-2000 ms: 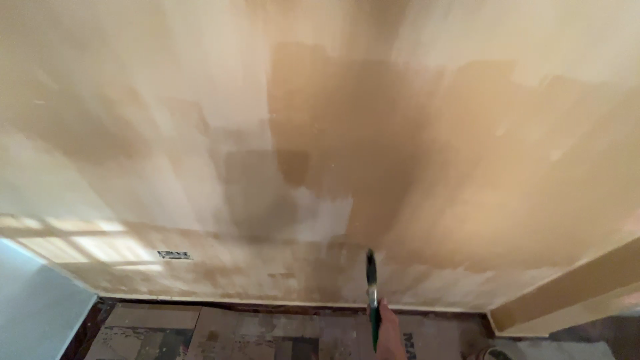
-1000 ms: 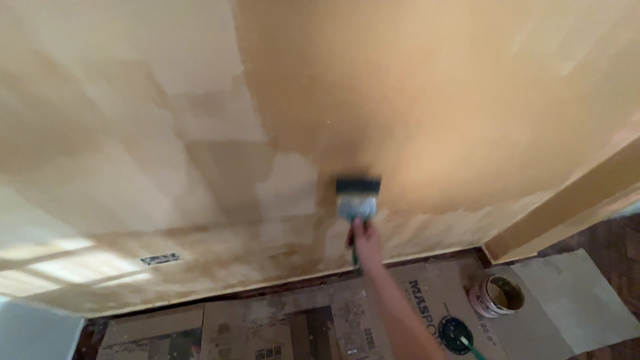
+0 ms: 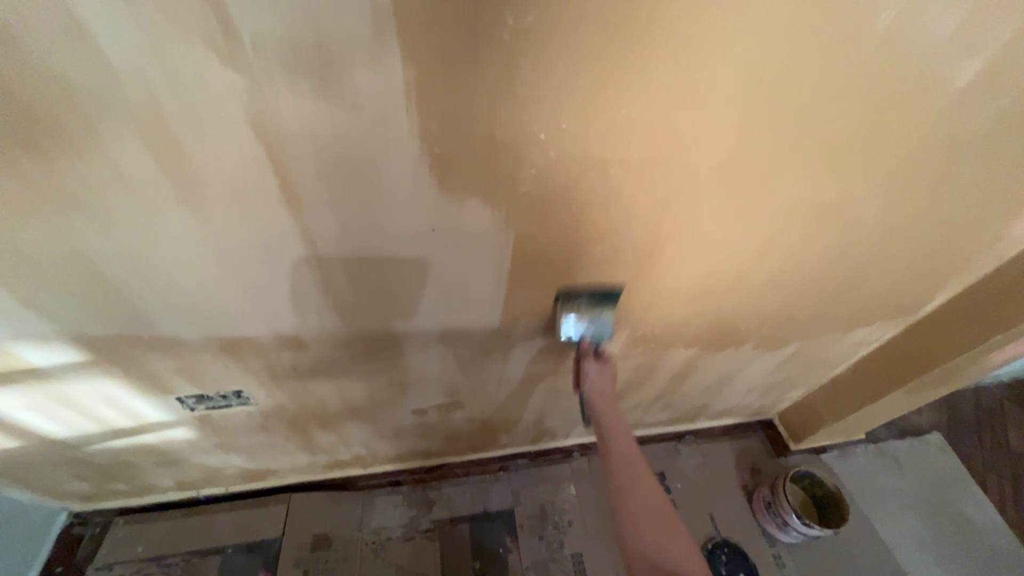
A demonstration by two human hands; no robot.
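My right hand (image 3: 596,374) grips the green handle of a wide flat paintbrush (image 3: 588,316). The brush's dark bristles lie at the wall (image 3: 640,200), low down, at the edge of a darker ochre painted area. Left of the brush the wall is paler and patchy, with beige and tan streaks. Slightly blurred, the brush has a shiny metal ferrule. A paint bucket (image 3: 802,504) with ochre paint inside stands on the floor to the right of my forearm. My left hand is out of view.
Stained cardboard sheets (image 3: 360,536) cover the floor along the wall's base. A round dark object (image 3: 728,558) lies near the bucket. An outlet box (image 3: 214,400) is set low in the wall at left. At right, an ochre trim board (image 3: 904,360) borders the wall.
Compared with two seconds ago, my arm reaches farther out and the brush is turned with its broad face visible. The view has shifted, bringing the bucket into full sight.
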